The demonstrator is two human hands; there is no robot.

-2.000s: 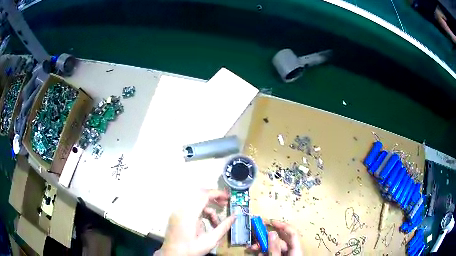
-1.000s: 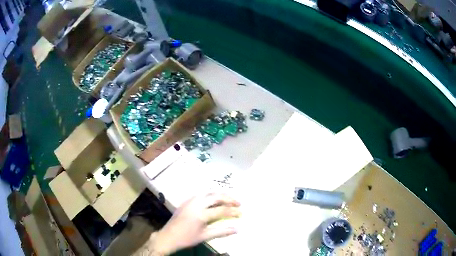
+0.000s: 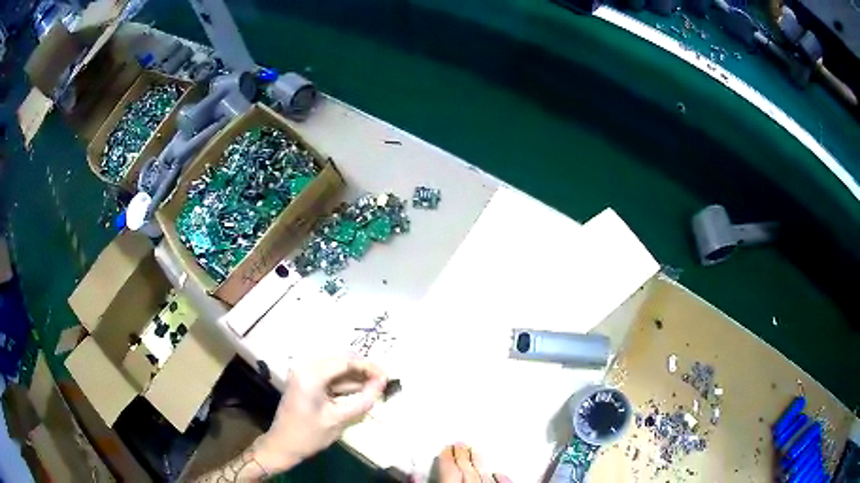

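My left hand (image 3: pixel 321 410) is over the white sheet (image 3: pixel 471 302) with thumb and finger pinched at a small dark piece (image 3: pixel 392 387). My right hand (image 3: pixel 464 468) is at the bottom edge, mostly cut off; only fingers show, and what they hold is hidden. The grey device's round head (image 3: pixel 602 415) with its dark centre faces up to the right of my hands, touched by neither. A green circuit board (image 3: pixel 577 457) shows in its handle, which the bottom edge cuts off. A grey handle cover (image 3: pixel 561 348) lies above the head.
A box of green boards (image 3: pixel 250 203) and loose boards (image 3: pixel 354 231) are at left, with grey units (image 3: pixel 212 104) behind. An open carton (image 3: pixel 151 344) is lower left. Metal bits (image 3: pixel 684 424) and blue cells (image 3: pixel 802 443) are at right. A grey unit (image 3: pixel 721 236) lies on the green belt.
The view swung left, then partly back. The blue cell seen earlier in my right hand no longer shows. My left hand has left the device and now pinches. My right fingers reappear at the bottom edge.
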